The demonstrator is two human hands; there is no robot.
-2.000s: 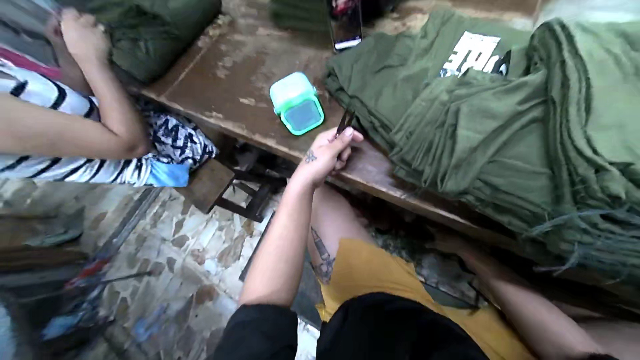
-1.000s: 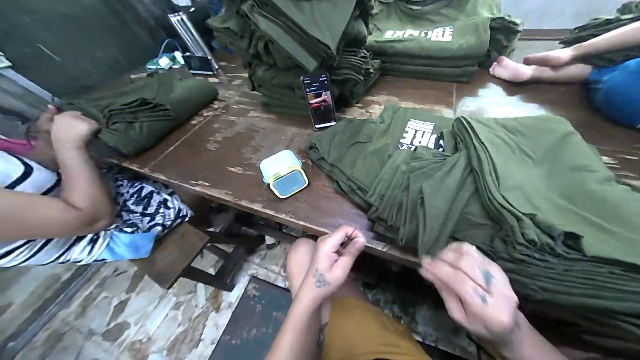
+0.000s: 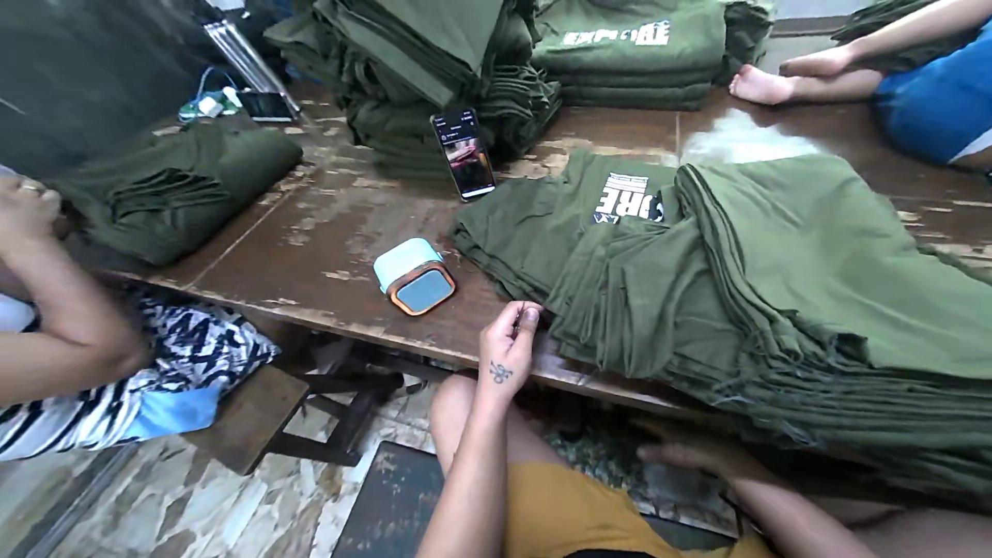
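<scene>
My left hand (image 3: pixel 508 345) rests at the table's front edge, fingers closed around a small dark object (image 3: pixel 521 319) too small to identify, close to the corner of a stack of green shirts (image 3: pixel 651 294). Below the table edge, at lower right, is my right hand (image 3: pixel 674 453), dim and blurred; whether it holds anything is hidden. The green shirts lie layered, with white print showing and loose threads along the front edges. Left of the stack stands a small light-blue speaker (image 3: pixel 416 277) with an orange-lit rim.
A lit smartphone (image 3: pixel 465 155) leans against tall piles of folded green shirts (image 3: pixel 434 70). Another person's arm (image 3: pixel 70 287) is at left beside a rolled green garment bundle (image 3: pixel 186 194). Someone's bare feet (image 3: pixel 763 85) rest on the table (image 3: pixel 310 248) at back right. A wooden stool (image 3: pixel 252 418) stands below.
My right hand, over the table edge beside the shirts a second ago, is now below the table. The speaker's rim light has gone from green to yellow to orange.
</scene>
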